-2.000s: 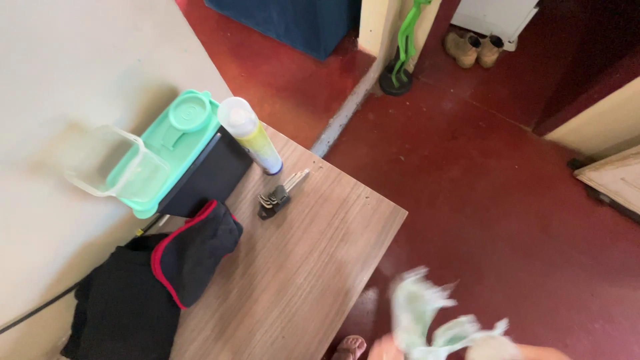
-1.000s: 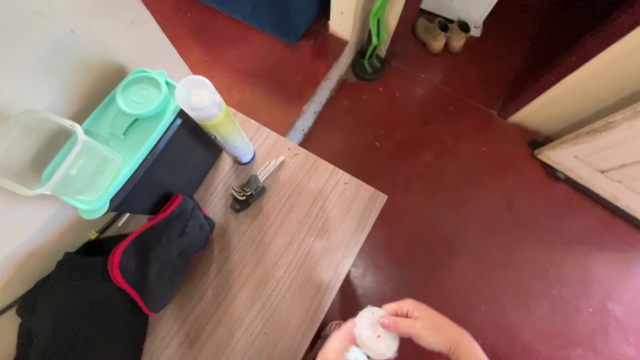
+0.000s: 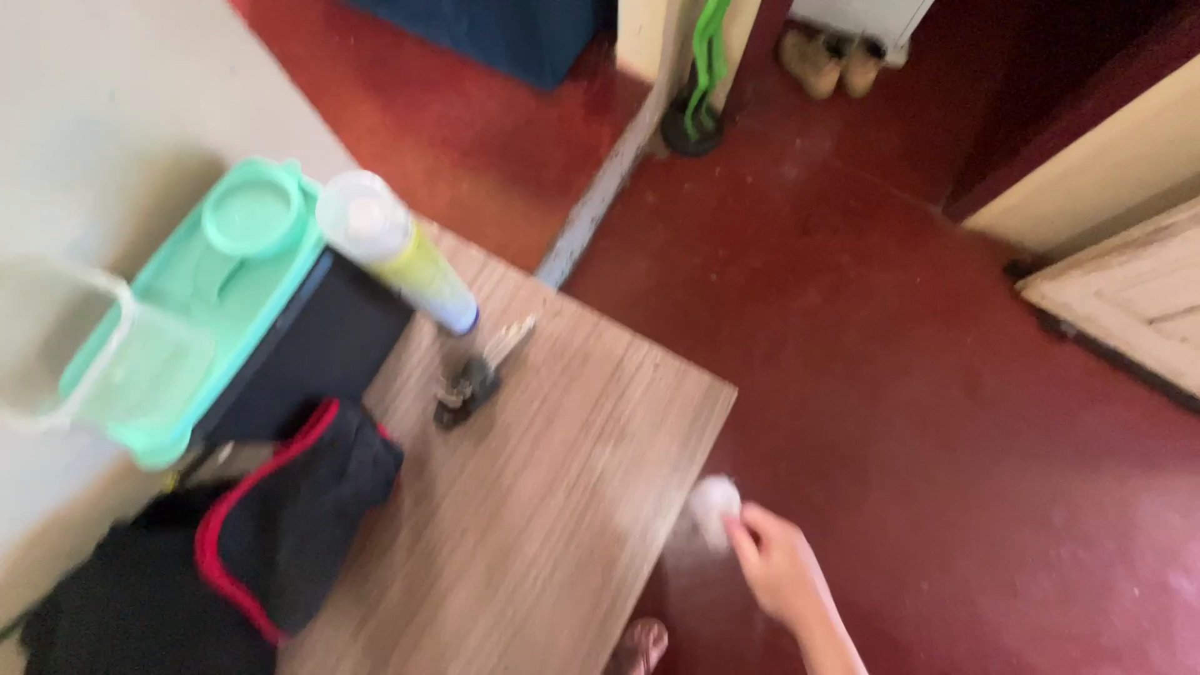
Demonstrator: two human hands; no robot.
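My right hand (image 3: 773, 562) pinches a small round whitish thing (image 3: 715, 506) between thumb and fingers, just off the right edge of the wooden table (image 3: 581, 450). The thing is blurred, so its material cannot be told. My left hand is out of the picture. On the table, a set of hex keys in a black holder (image 3: 469, 389) lies near an aerosol can with a clear cap (image 3: 403, 253). A dark cloth with red trim (image 3: 300, 516) lies at the left.
A black box (image 3: 309, 347) bears a mint-green plastic lid (image 3: 234, 272) and a clear plastic container (image 3: 141, 366). Beyond the table are a red floor (image 3: 891, 394), a green twisted stand (image 3: 708, 66), tan shoes (image 3: 830, 66) and a pale wooden door (image 3: 1134, 281). A foot (image 3: 642, 642) shows below.
Two seconds ago both hands were at a pale, blurred, spread material; one second ago they held a compact round whitish thing. Now only my right hand shows, holding it, and the left has left the view.
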